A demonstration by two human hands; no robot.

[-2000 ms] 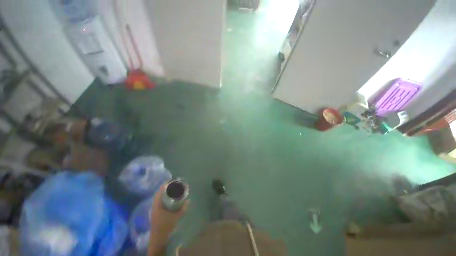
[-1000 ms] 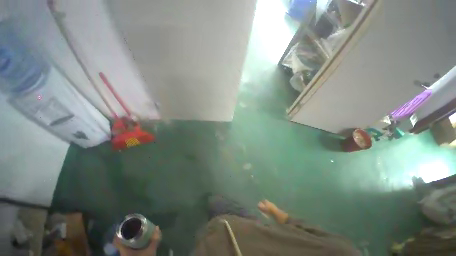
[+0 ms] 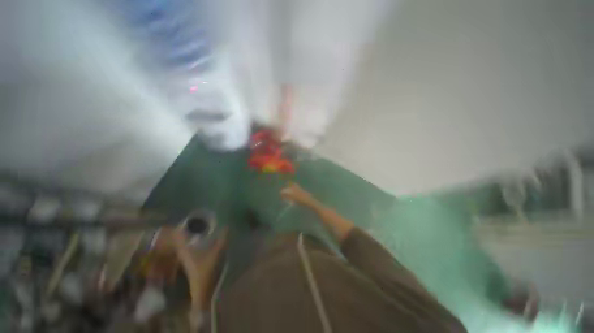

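Observation:
The frame is strongly blurred. My left hand point(image 3: 194, 255) is at the lower left, wrapped around the vacuum flask point(image 3: 197, 224). The flask is upright and open, with its dark round mouth facing up. My right hand point(image 3: 294, 194) is in front of my body near the middle, its forearm in a brown sleeve. Its fingers are too blurred to tell whether they are apart or hold anything. The white water dispenser point(image 3: 218, 107) stands ahead at the upper left, with a blue water bottle point(image 3: 170, 29) on top and a small red light.
A red and yellow dustpan or broom head point(image 3: 270, 159) is on the green floor point(image 3: 332, 185) beside the dispenser, near a red stick. A pale door or wall panel point(image 3: 456, 84) fills the upper right. Blurred mixed items point(image 3: 52, 273) lie at the lower left.
The view has turned left, so the dispenser and red object now stand nearer the middle. My right hand has come up in front of me. The flask stays in my left hand.

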